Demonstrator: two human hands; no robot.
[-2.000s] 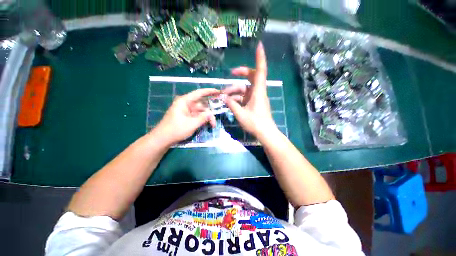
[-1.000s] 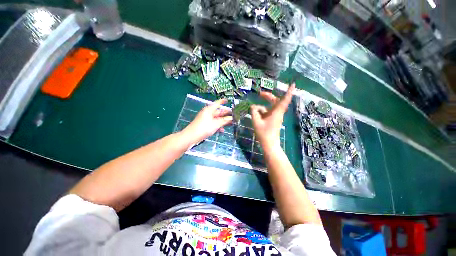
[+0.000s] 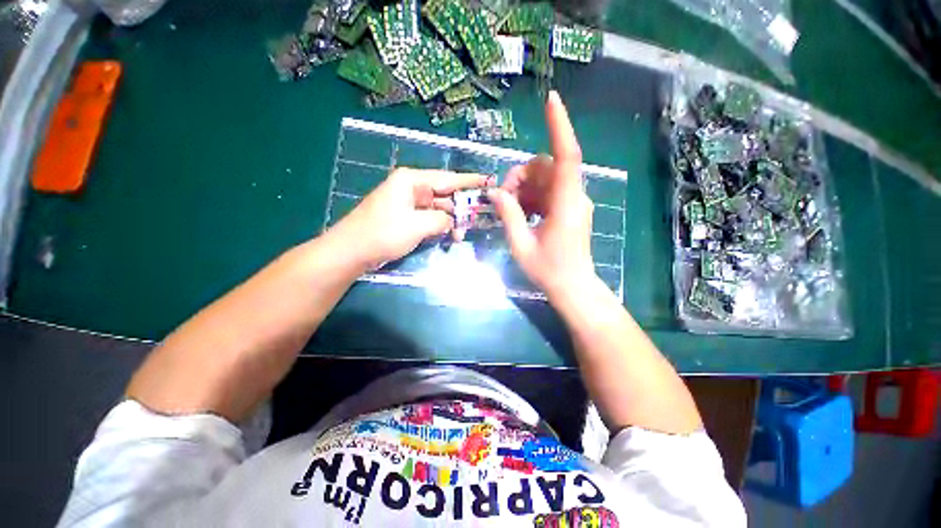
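Observation:
My left hand (image 3: 397, 219) and my right hand (image 3: 549, 217) meet over the clear compartmented sheet (image 3: 363, 177). Between their fingertips they hold a small pale, shiny board (image 3: 475, 208). My right index finger points up and away, off the board. The sheet's grid shows at its left and right sides; my hands and a bright glare hide much of its middle. A loose heap of green circuit boards (image 3: 433, 64) lies beyond the sheet. One small board (image 3: 491, 125) lies at the sheet's far edge.
A clear tray (image 3: 761, 328) of dark and green board pieces lies at the right. An orange phone or case (image 3: 76, 128) lies at the far left. Clear packaging (image 3: 745, 26) is at the top right. Blue (image 3: 810, 451) and red (image 3: 900, 402) stools stand beyond the near edge.
The view has swung down. A green board was between my hands over the sheet's far edge; now my hands are together nearer the sheet's middle with a pale, shiny board.

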